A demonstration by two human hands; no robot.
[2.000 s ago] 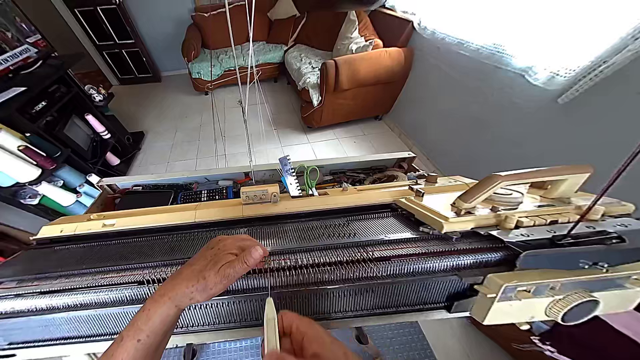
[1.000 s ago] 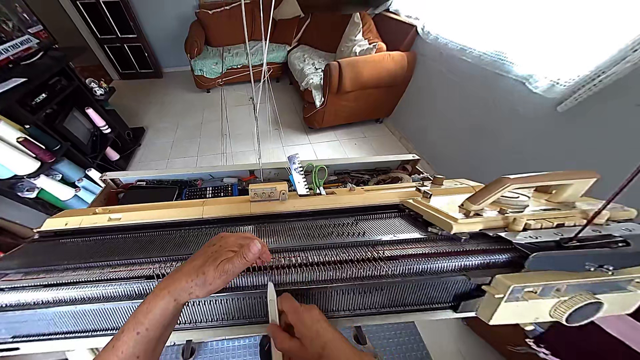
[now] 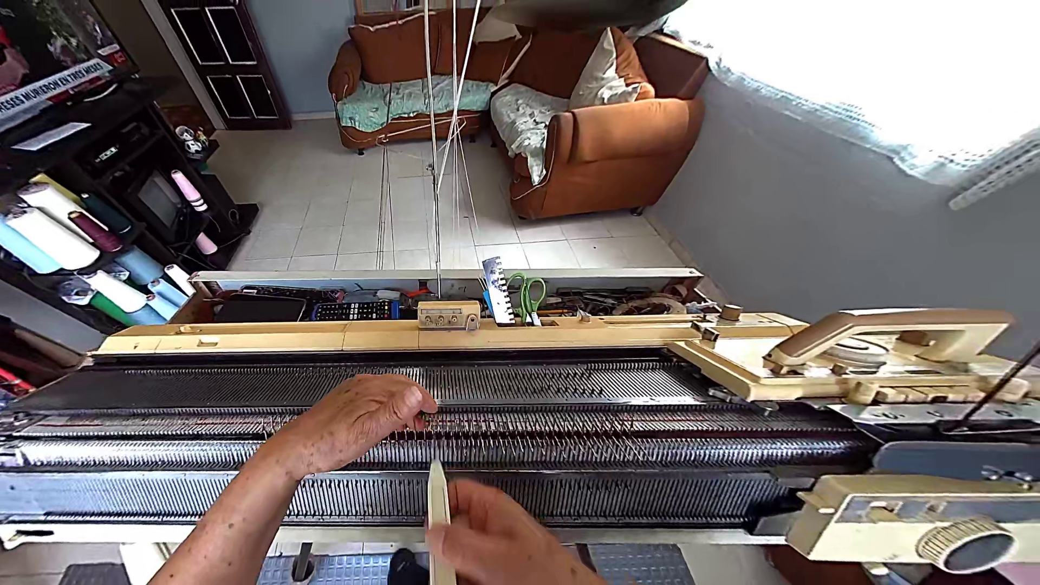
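Observation:
A double-bed knitting machine (image 3: 569, 497) spans the view, its rows of metal needles (image 3: 552, 443) standing out along the middle. My left hand (image 3: 366, 418) rests over the needles left of centre, fingertips pinched together at the needle row; whether something thin is between them cannot be told. My right hand (image 3: 487, 532), blurred, grips a flat cream-coloured hand tool (image 3: 439, 508) whose tip points up toward the front bed, just below the left fingertips. The cream carriage with its handle (image 3: 894, 333) sits at the right end, above the front carriage with a round dial (image 3: 967, 543).
Behind the bed, a tray (image 3: 561, 275) holds green-handled scissors (image 3: 528, 296) and several small items. White yarn strands (image 3: 431, 97) hang from above. Yarn cones (image 3: 61, 236) stand on a black shelf at left. A brown sofa (image 3: 617, 146) is farther back.
My right hand and the tool have shifted slightly in front of the bed. My left hand stays over the needles, its fingers moved a little.

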